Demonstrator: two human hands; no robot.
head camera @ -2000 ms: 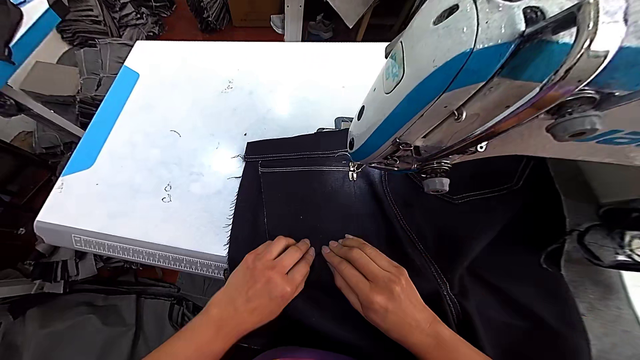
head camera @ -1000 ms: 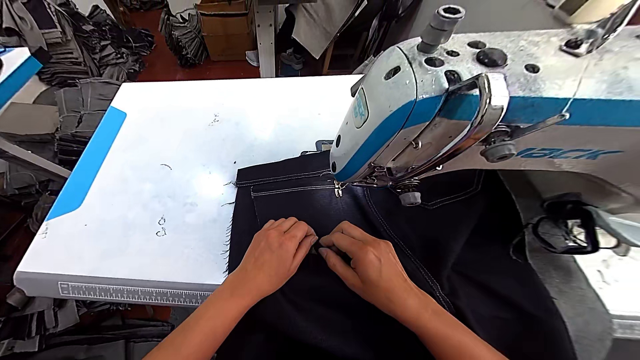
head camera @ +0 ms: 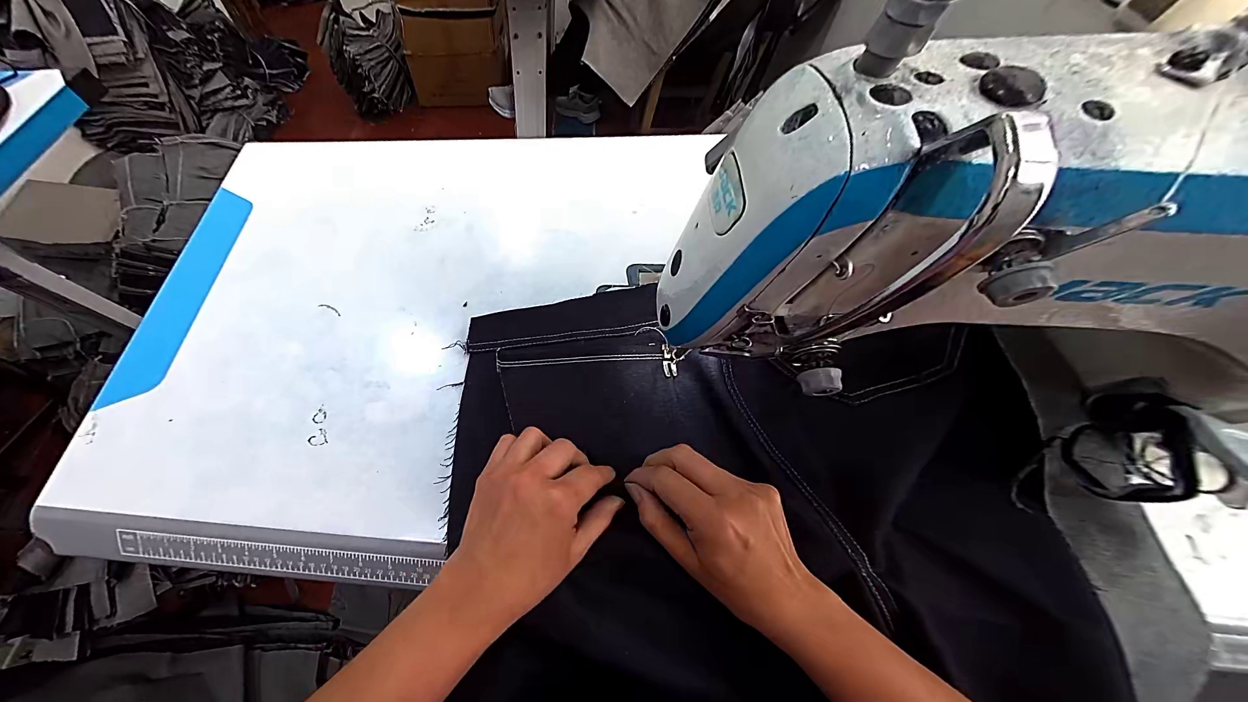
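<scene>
Dark denim fabric (head camera: 604, 405) with white double stitching and a frayed left edge lies under the presser foot (head camera: 669, 363) of a Jack sewing machine (head camera: 770, 205). A stitched patch, its upper edge in line with the foot, lies flat on it. Below the foot, my left hand (head camera: 536, 507) rests on the fabric with bent fingers, thumb and index close together. Just to its right, my right hand (head camera: 717, 526) has its fingertips together on the same cloth, almost touching the left. Whether either pinches a fold is hidden by the fingers.
The white sewing table (head camera: 322, 253) has a printed ruler (head camera: 283, 558) along its front edge and loose thread scraps on top. Stacks of grey cloth pieces (head camera: 175, 195) stand at the left. Behind the table are a metal leg (head camera: 527, 68) and a cardboard box (head camera: 450, 54).
The fingertips of both hands first lay flatter on the fabric, then drew together and bent. The denim stays under the presser foot. The view has shifted, showing more of the machine.
</scene>
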